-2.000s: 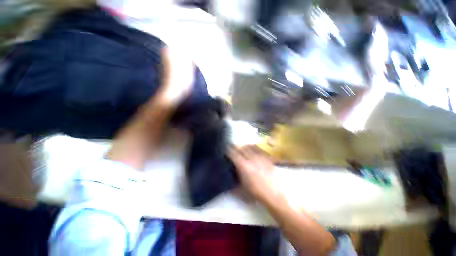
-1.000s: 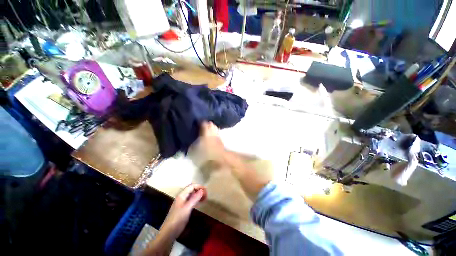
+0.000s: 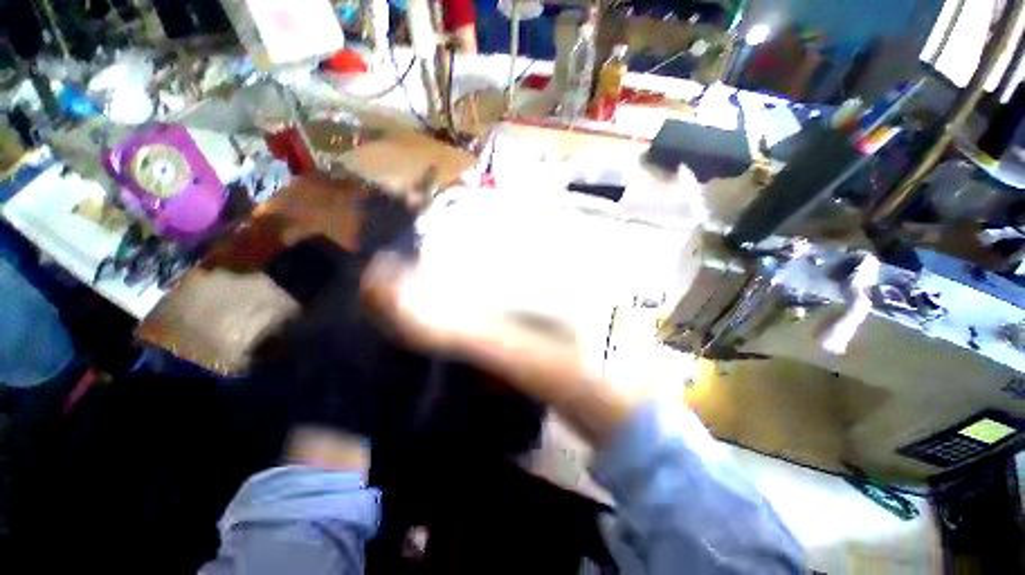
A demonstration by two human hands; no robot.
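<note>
A dark garment (image 3: 371, 359) lies in front of me, blurred, partly on the table's left part and hanging over its front edge toward my lap. My right hand (image 3: 410, 303) reaches left across the table onto the garment's upper part; its fingers are blurred, so its grip is unclear. My left forearm comes up from the bottom, and the hand beyond the wrist is hidden in the dark cloth. The cream sewing machine (image 3: 899, 359) stands at the right, with its tan bed plate (image 3: 776, 399) under the head.
A shiny brown board (image 3: 214, 326) lies left of the white table. A purple round device (image 3: 169, 180) stands far left beside dark scissors (image 3: 141, 258). Green-handled snips (image 3: 882, 494) lie at the lower right. A dark pen holder (image 3: 792, 185) stands above the machine. Bottles (image 3: 610, 81) stand at the back.
The dark garment has moved from the back left toward me and now spreads over the front edge. My left hand, visible before with something red, is now hidden by cloth. My right hand has moved left.
</note>
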